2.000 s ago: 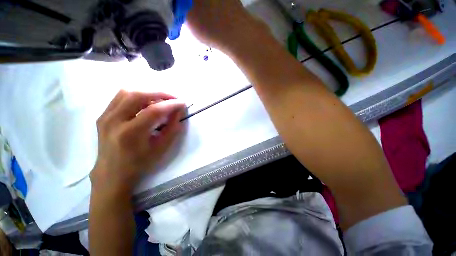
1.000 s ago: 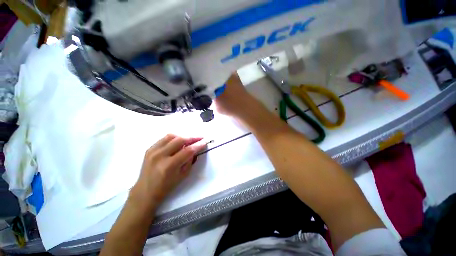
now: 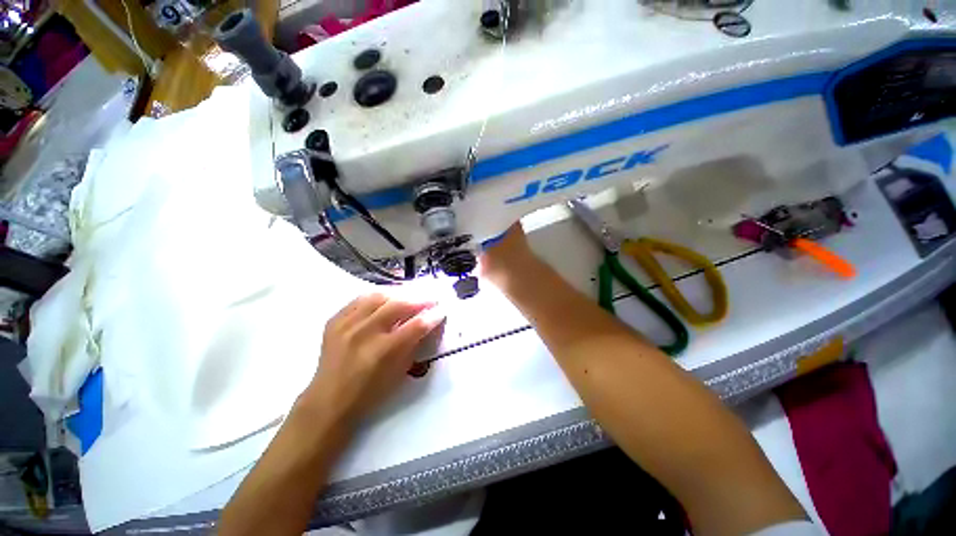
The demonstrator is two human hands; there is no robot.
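The white JACK sewing machine (image 3: 587,126) spans the upper view, with its presser foot and needle area (image 3: 461,274) brightly lit. White fabric panels (image 3: 178,272) spread left of the needle over the table. My left hand (image 3: 367,345) rests at the bed in front and left of the needle, thumb and fingertips close together; glare hides whether they grip cloth. My right hand (image 3: 505,262) reaches under the machine head just right of the needle; its fingers are hidden behind the head.
Scissors with green and yellow handles (image 3: 687,311) lie on the bed right of my right forearm. An orange-handled tool (image 3: 823,258) lies farther right by small dark parts. A measuring tape strip (image 3: 461,461) lines the front edge. Maroon cloth (image 3: 839,440) hangs below right.
The view has tilted up and shows more of the machine head. Both hands stay near the needle, with the left hand's fingertips a little closer to it.
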